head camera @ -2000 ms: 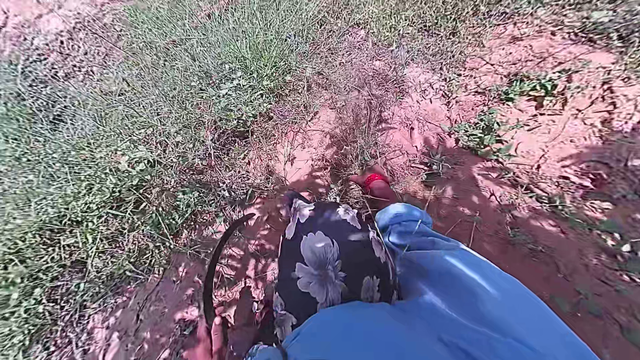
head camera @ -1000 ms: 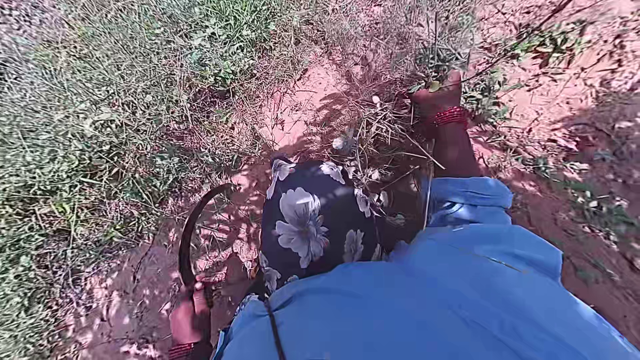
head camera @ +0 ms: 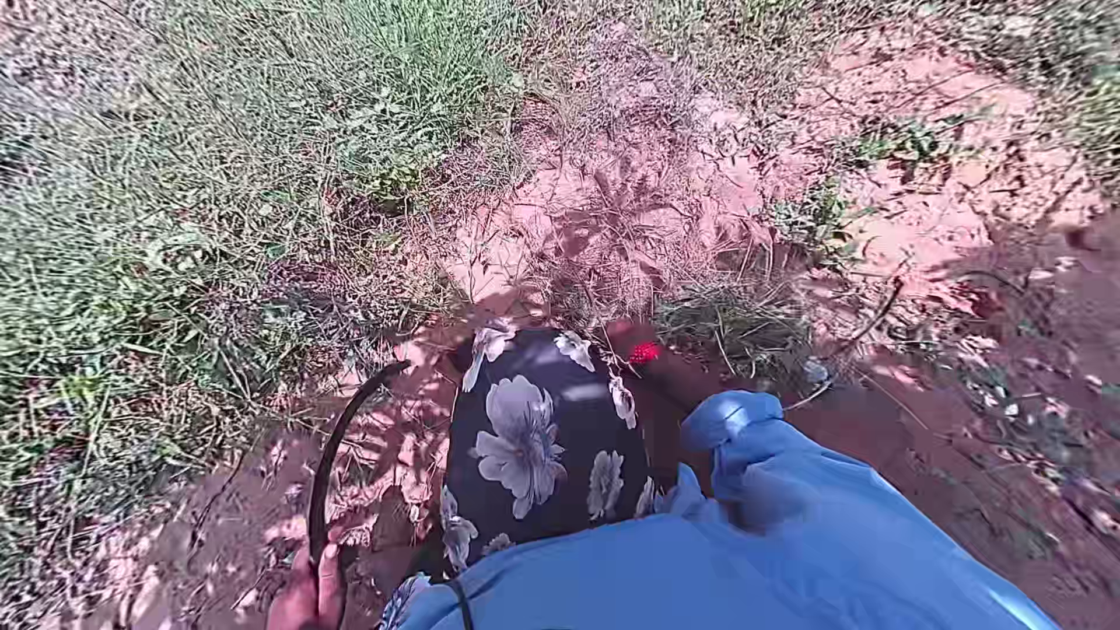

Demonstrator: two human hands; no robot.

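At the bottom left, my left hand [head camera: 308, 588] grips a dark curved sickle [head camera: 325, 472], whose blade arcs upward with its tip near the edge of the grass. My right hand [head camera: 623, 336] is low by the knee in dark floral cloth [head camera: 547, 446], with red bangles [head camera: 645, 353] at the wrist. Its fingers are shaded and blurred, so what they hold or touch cannot be told. Just right of that hand lies a loose heap of cut or dry grass [head camera: 744, 328]. A blue sleeve [head camera: 787, 464] covers the upper part of the right arm.
Dense green grass [head camera: 175, 227] covers the left side. Reddish bare soil [head camera: 919, 210] with small weeds [head camera: 818, 214] and dry stems lies ahead and to the right. A thin curved twig [head camera: 875, 315] stands out at the right.
My right hand has come back from the weeds at the upper right to beside the knee. The heap of dry stems near the knee now lies further right. The left hand still grips the sickle.
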